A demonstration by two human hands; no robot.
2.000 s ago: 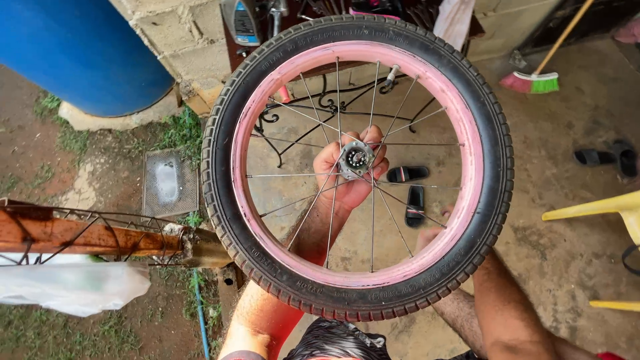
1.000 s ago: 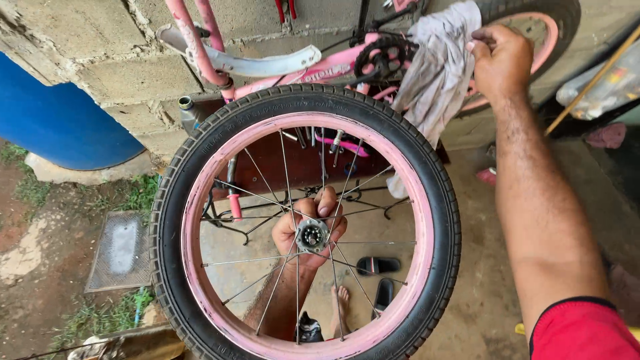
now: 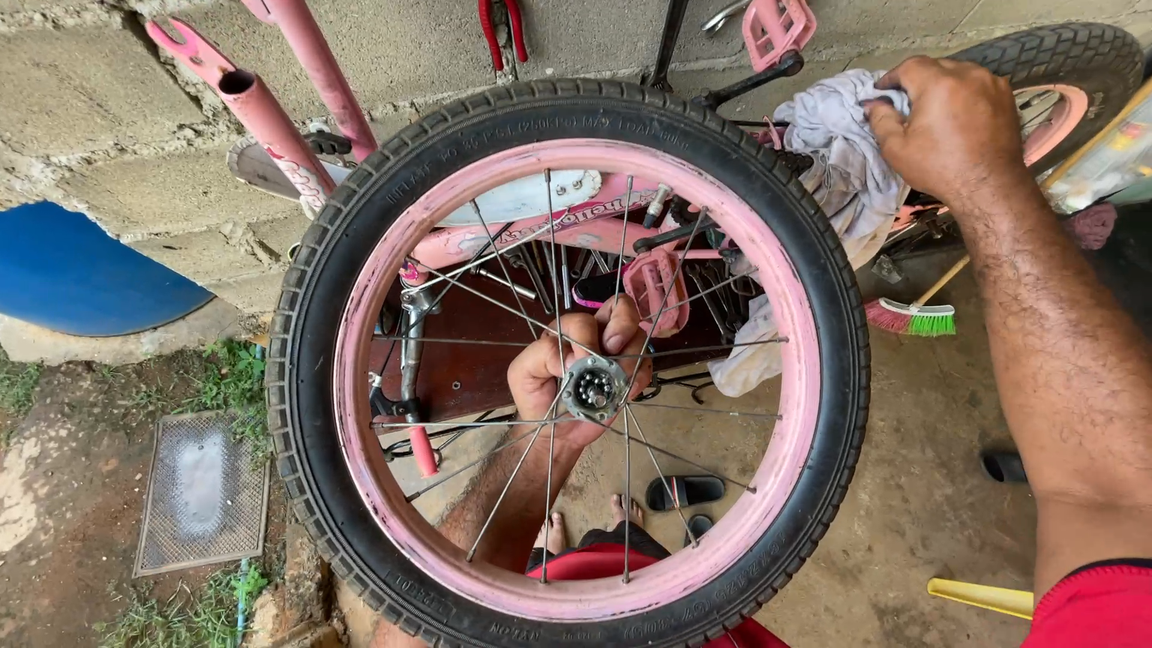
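Note:
A bicycle wheel (image 3: 814, 378) with a pink rim and black tire faces me, spokes running to its metal hub (image 3: 594, 389). Bearing balls show in the open hub. My left hand (image 3: 576, 364) grips the hub from behind, seen between the spokes. At the upper right, my right hand (image 3: 954, 126) pinches a whitish rag (image 3: 841, 153) beside the pink bicycle frame (image 3: 301, 81). The rag hangs over the frame's rear part, near the other wheel (image 3: 1071, 72).
A cinder block wall (image 3: 117, 81) stands behind the bicycle. Tools lie on a dark red table (image 3: 468, 360) beyond the wheel. A broom (image 3: 918, 317), black sandals (image 3: 684, 492) and a yellow plastic piece (image 3: 981, 597) are at the right; a blue barrel (image 3: 81, 270) is at the left.
The view has swung up toward the bicycle. My right hand, near the wheel's lower right edge two seconds ago, has moved up to the rag. My left hand still holds the wheel by its hub.

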